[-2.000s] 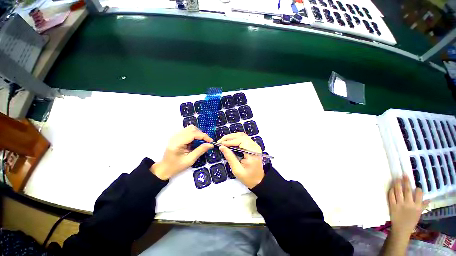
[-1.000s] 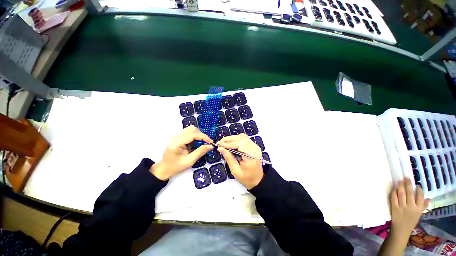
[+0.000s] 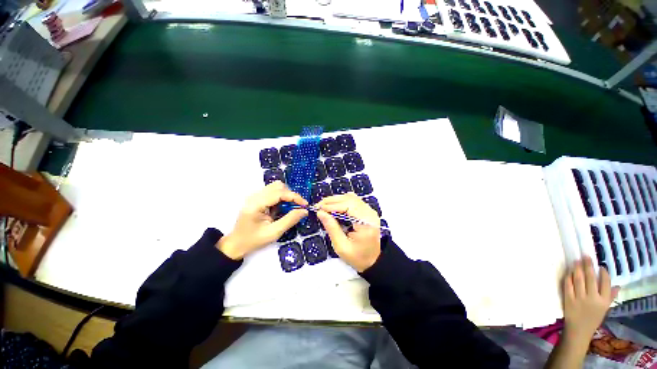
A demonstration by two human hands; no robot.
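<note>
Black plastic parts [image 3: 291,256] with pale centre marks lie in a grid on the white board. A blue dotted strip [image 3: 305,160] lies lengthwise over the grid, its lower end at my left fingers. My left hand [image 3: 263,220] pinches the strip's lower end between thumb and fingers. My right hand [image 3: 351,229] holds thin tweezers [image 3: 347,216], their tips meeting my left fingertips. Both hands hide part of the grid. Anything at the tweezer tips is too small to tell.
A green belt [image 3: 288,79] runs behind the white bench, with a clear bag [image 3: 520,130] on it. A white compartment tray [image 3: 563,189] stands at right beside another person's hand [image 3: 587,292]. An orange-brown stand [image 3: 32,212] is at left.
The clear bag and a small white speck have moved right along the belt. The tweezers' rear end has shifted slightly; my hands stay nearly in place.
</note>
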